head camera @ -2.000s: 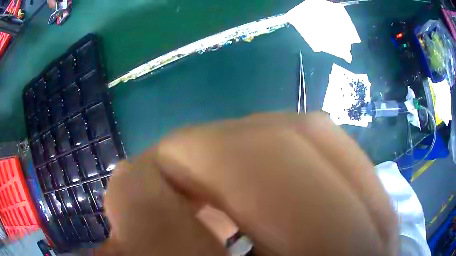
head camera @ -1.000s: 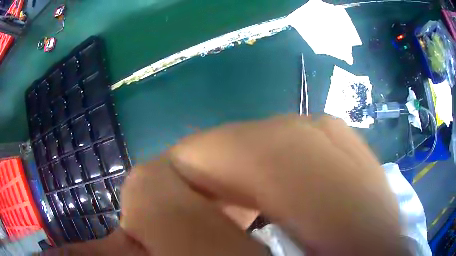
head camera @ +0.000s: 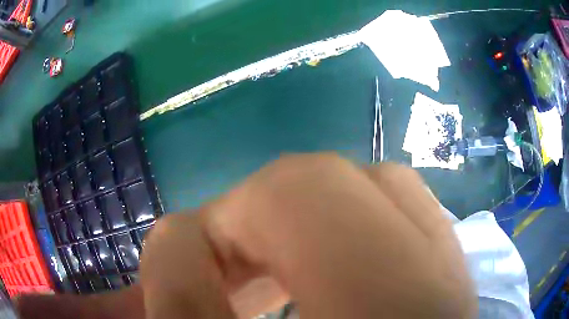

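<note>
My right hand (head camera: 349, 230) and my left hand (head camera: 181, 261) are bare, very near the camera and blurred. They meet at the lower middle, fingers curled together around a small part (head camera: 286, 310). Only a dark and pale bit of it shows at the bottom edge. A pale pink patch (head camera: 259, 298) lies just above it; I cannot tell whether it is part of the piece or a fingertip. The rest of the part is hidden by my fingers or cut off by the frame.
A glossy black blister tray (head camera: 93, 162) lies left, red trays (head camera: 22, 249) beyond it. Tweezers (head camera: 377, 124), a specked paper (head camera: 435, 132), a syringe (head camera: 480, 147), a blank white sheet (head camera: 408, 47) and a bin with a bag (head camera: 544, 71) are right. Small red assemblies (head camera: 56, 66) lie upper left.
My hands stay together but have shifted and turned slightly. A hand at the top left edge has gone, and small red assemblies now lie there. The bench view has moved slightly down.
</note>
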